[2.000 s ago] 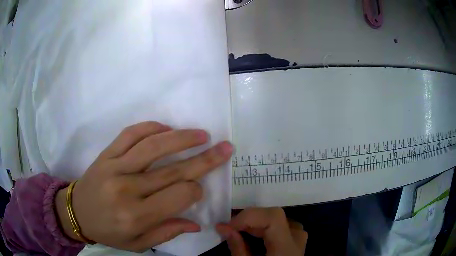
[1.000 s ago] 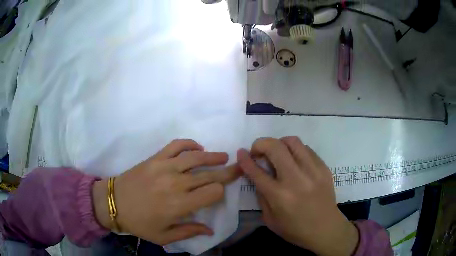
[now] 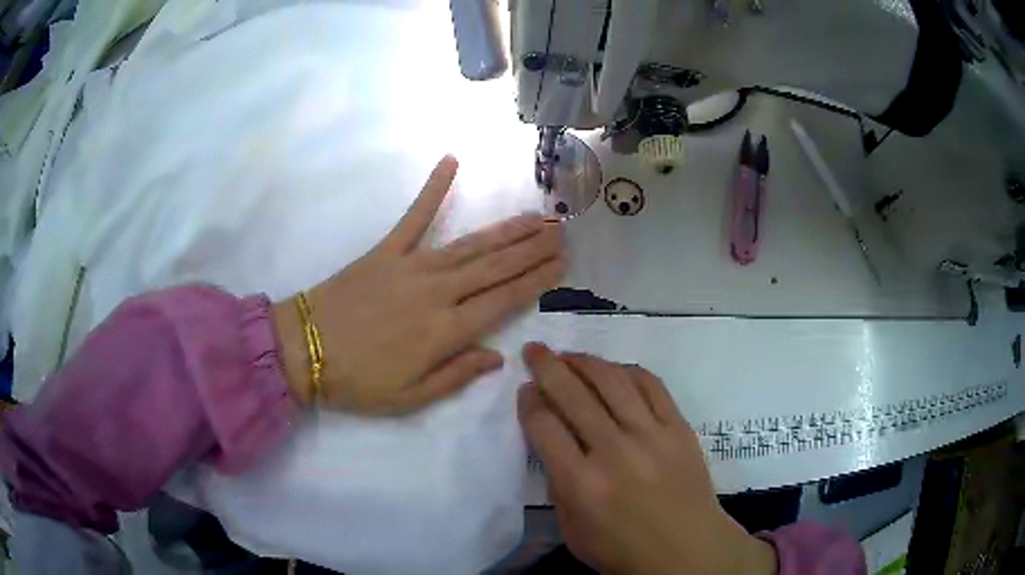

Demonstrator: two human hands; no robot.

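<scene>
A large white fabric panel (image 3: 259, 191) covers the left of the table and hangs over the front edge. Its straight right edge runs up to the presser foot and needle (image 3: 547, 163). My left hand (image 3: 433, 298) lies flat on the panel with fingers spread, its fingertips at the edge just below the presser foot. My right hand (image 3: 618, 455) is at the cloth's right edge nearer the front, thumb and fingers together on the edge; the fingertips partly hide what they hold.
The sewing machine head (image 3: 607, 56) and grey lamp (image 3: 478, 39) are above. Pink thread snips (image 3: 746, 208), a thin pale rod (image 3: 826, 169) and a cream ribbed knob (image 3: 662, 151) are right of the needle. Ruler marks (image 3: 854, 421) run along the table front.
My left hand has moved up the cloth towards the presser foot and spread its fingers. My right hand has moved slightly down and left. The view shows more of the machine head.
</scene>
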